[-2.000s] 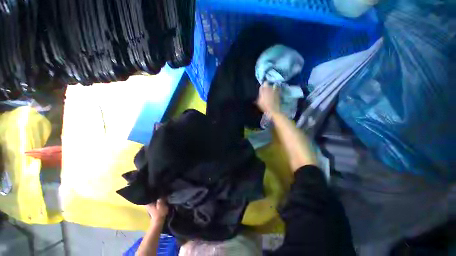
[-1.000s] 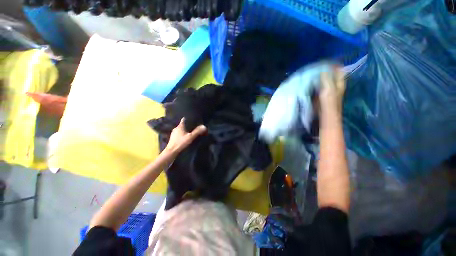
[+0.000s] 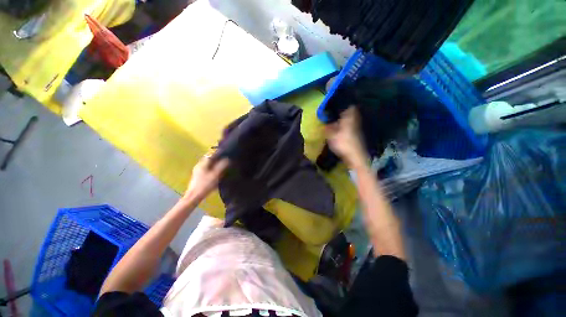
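A dark garment piece [image 3: 267, 158] lies crumpled on the yellow table cover [image 3: 149, 117] in front of me. My left hand [image 3: 208, 176] holds its left edge. My right hand [image 3: 346, 135] is blurred, at the front of the blue crate [image 3: 459, 99], beside a dark heap of cloth [image 3: 381, 108] in the crate; I cannot tell whether it grips any. The steam iron [image 3: 335, 257] stands at the table's near right edge, partly hidden by the cloth and my arm.
A light blue strip [image 3: 298, 77] lies across the table before the crate. Hanging dark garments [image 3: 397, 28] are at the top. Blue plastic bags [image 3: 496, 204] are at the right. Another blue crate [image 3: 46, 266] with dark cloth is on the floor at lower left. An orange-red cloth [image 3: 107, 42] is upper left.
The view has turned and shifted. The pale blue cloth has left my right hand, which has moved to the dark heap at the crate. My left hand has moved to the left edge of the dark piece.
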